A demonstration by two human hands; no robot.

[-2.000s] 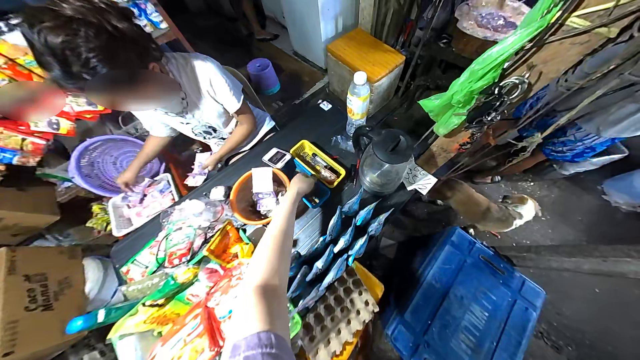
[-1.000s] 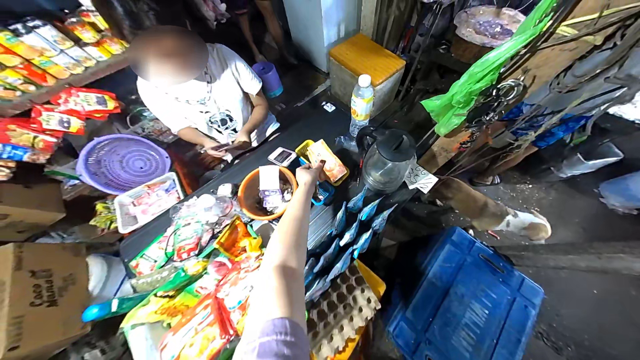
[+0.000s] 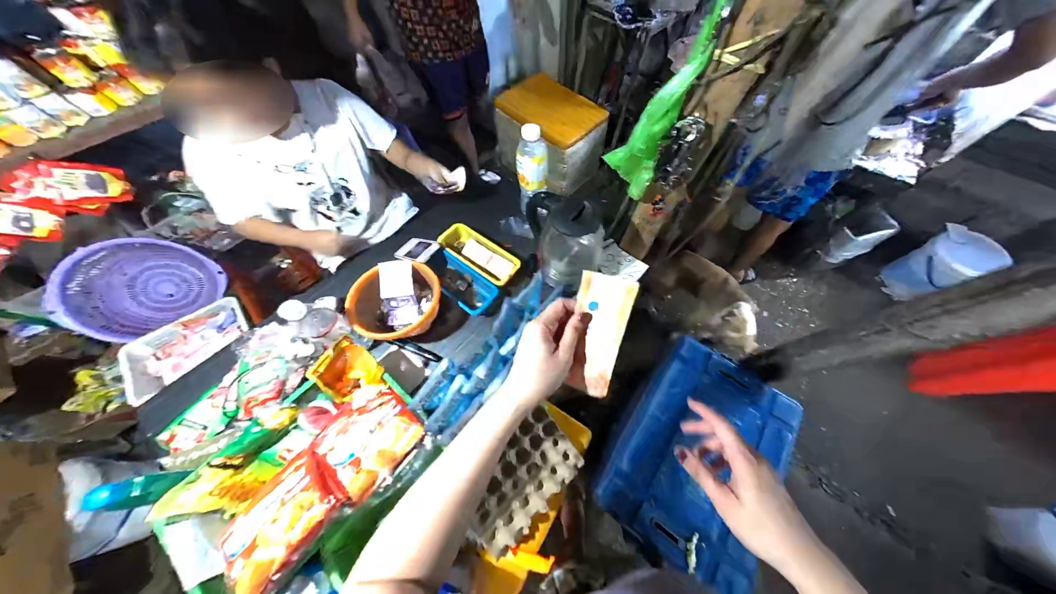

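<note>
My left hand (image 3: 546,351) pinches an orange-tinted paper banknote (image 3: 609,326) between thumb and fingers, above the blue plastic packets (image 3: 483,363). To its right, my right hand (image 3: 730,478) is raised over a blue plastic crate lid (image 3: 652,462), fingers apart and holding nothing. Beyond my left hand stand an orange bowl (image 3: 355,309) with papers and coins, a yellow tray (image 3: 505,276) with papers, and a blue tray (image 3: 478,304). A phone (image 3: 417,250) lies beside them. Across the table, a person in a white shirt (image 3: 313,173) holds a small folded paper (image 3: 454,179).
Snack packets (image 3: 330,462) cover the near table beside a cardboard egg tray (image 3: 528,478). A glass pitcher (image 3: 571,239) and a bottle (image 3: 531,165) stand at the far edge. A purple basket (image 3: 136,289) and a white tray (image 3: 132,371) are at left; a dog (image 3: 701,289) is beyond the crate.
My left hand has come away from the yellow tray with the banknote. My right hand has entered the view. The person across has raised a hand holding paper.
</note>
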